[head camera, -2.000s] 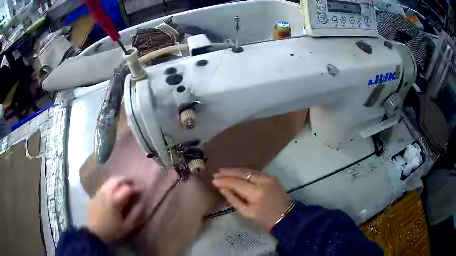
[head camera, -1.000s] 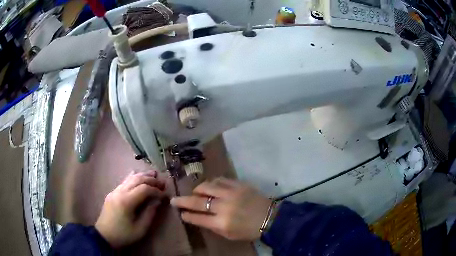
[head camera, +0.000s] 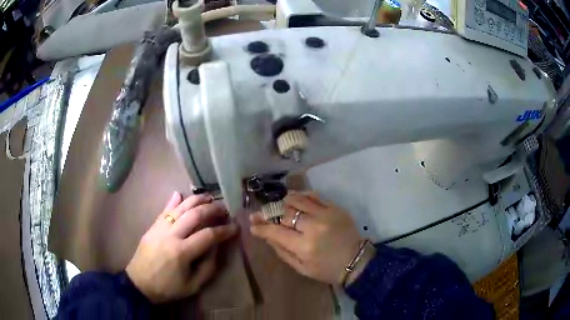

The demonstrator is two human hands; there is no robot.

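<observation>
A brown garment panel (head camera: 87,206) lies on the machine table under the head, pinkish near the lamp. A narrow fold or seam (head camera: 252,275) runs on it from between my hands toward me. My left hand (head camera: 181,247), with a ring, rests on the cloth left of the fold, fingertips close to the presser foot area. My right hand (head camera: 312,234), with a ring and bracelet, lies on the cloth right of the fold, fingertips beside the lower tension knob (head camera: 273,209). The needle is hidden. Whether either hand pinches the cloth is unclear.
The white sewing machine arm (head camera: 387,87) crosses the view, with a control panel (head camera: 494,22) on top. The plastic-wrapped lamp (head camera: 122,137) hangs left of the head. Silvery tape (head camera: 44,187) edges the table at left. White lumps (head camera: 522,215) sit in a side tray at right.
The large panel that lay partly under the arm now spreads left of the head. Both hands have come together by the presser foot, on either side of the fold. The view has moved closer.
</observation>
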